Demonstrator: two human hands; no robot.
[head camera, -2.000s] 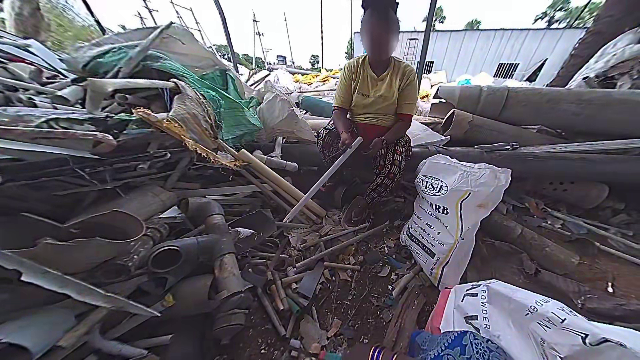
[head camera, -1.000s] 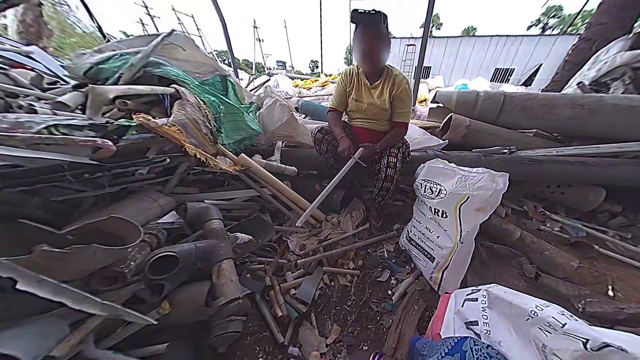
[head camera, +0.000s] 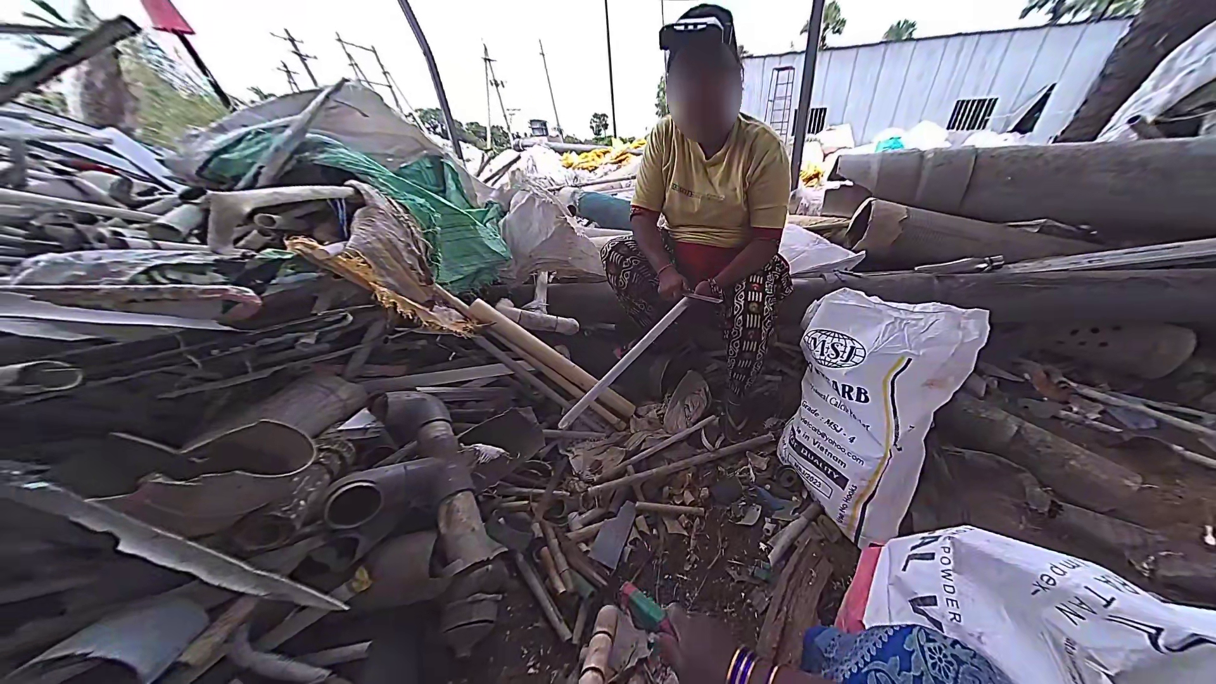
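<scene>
At the bottom edge, my right hand (head camera: 698, 649), blurred and with bangles on its wrist, appears closed around one end of a short green and red object (head camera: 646, 608). Its fingers are partly cut off by the frame edge. Short pieces of pale pipe (head camera: 599, 646) lie just left of it, among scraps on the soil. My left hand is out of view. Across from me sits a co-worker, whose two hands (head camera: 686, 285) are at the upper end of a long whitish strip or pipe (head camera: 622, 363), which slants down to the scrap.
Broken grey pipes and fittings (head camera: 446, 475) are heaped at left, with a jagged sheet piece (head camera: 171, 546) close by. A printed white sack (head camera: 879, 408) stands at right; another (head camera: 1035, 608) lies nearer, beside blue patterned cloth (head camera: 898, 655). Large pipes (head camera: 1035, 195) lie behind.
My right hand and the green and red object have come up into fuller view at the bottom. The co-worker's head is more upright than two seconds ago, and the long strip has shifted.
</scene>
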